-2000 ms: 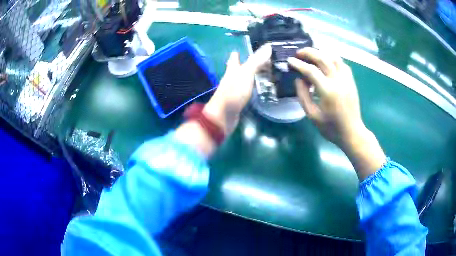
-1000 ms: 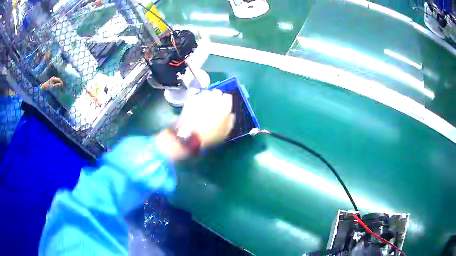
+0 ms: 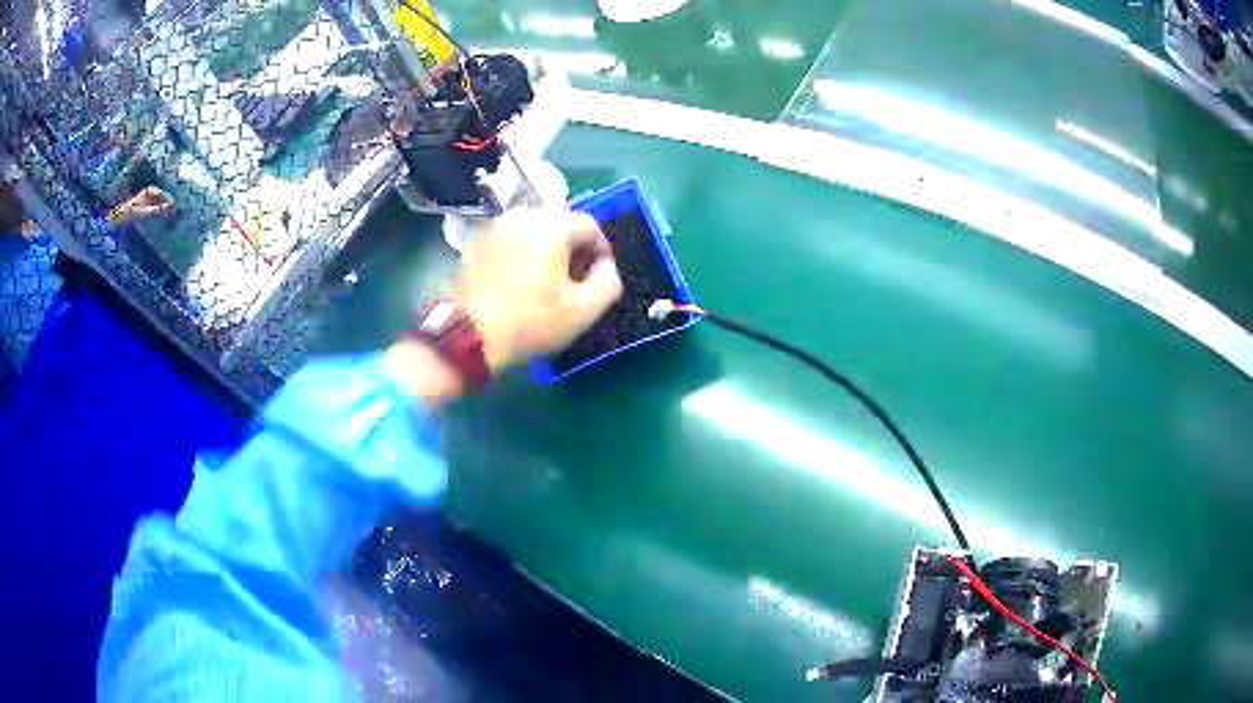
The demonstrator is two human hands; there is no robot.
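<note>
My left hand (image 3: 536, 286), with a dark-red wristband, is blurred over the left part of the blue screw bin (image 3: 669, 261). Its fingers are curled; whether they hold a screw cannot be seen. Dark grainy screws (image 3: 625, 282) show in the bin. The device under assembly (image 3: 1010, 625), a white-edged box with black parts inside, is cut off by the bottom edge at the right. A red lead (image 3: 1020, 629) crosses it. A black cable (image 3: 859, 398) runs from it to the bin, its pale plug (image 3: 662, 309) over the bin's near right corner. My right hand is out of the picture.
Another white-and-black unit (image 3: 460, 137) stands behind the bin. A wire-mesh rack (image 3: 296, 96) is at the left, with another person's hand (image 3: 142, 206) beyond it. A pale strip (image 3: 879, 172) crosses the green bench. A dark pointed thing (image 3: 855, 669) shows beside the device.
The view has shifted slightly. My left hand sits further left and lower over the bin, uncovering more screws. The cable's pale plug now lies further in over the bin.
</note>
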